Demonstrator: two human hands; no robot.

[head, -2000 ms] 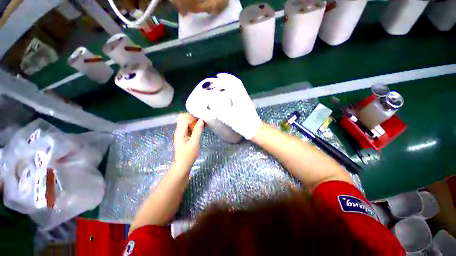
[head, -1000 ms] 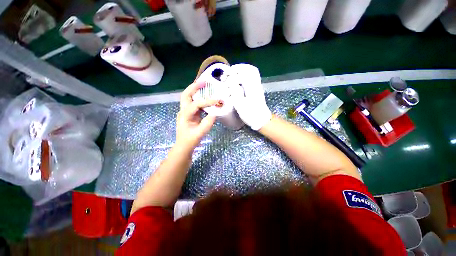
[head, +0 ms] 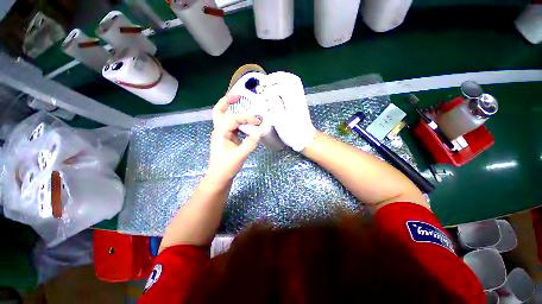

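Note:
A white speaker unit (head: 245,104) with a dark round hole, a dotted patch and a brown strap looped at its far side is held up over the far edge of the silvery bubble wrap mat (head: 172,178). My bare left hand (head: 229,136) grips its left side, fingers over the end face. My right hand (head: 291,113), in a white glove, is on its right side; the glove blends with the white unit, so its fingers and any cloth are hard to tell.
A black-handled hammer (head: 389,151) and a pale block (head: 386,121) lie at the mat's right. A red tray (head: 469,149) holds a dispenser bottle (head: 460,119). Bagged units (head: 89,190) sit left. White units (head: 336,21) stand on the green conveyor beyond; empty housings (head: 484,267) are low right.
The held unit has been turned so its dotted patch shows, with the strap behind it. My left hand has moved from the strap onto the end face. Units on the conveyor have shifted left.

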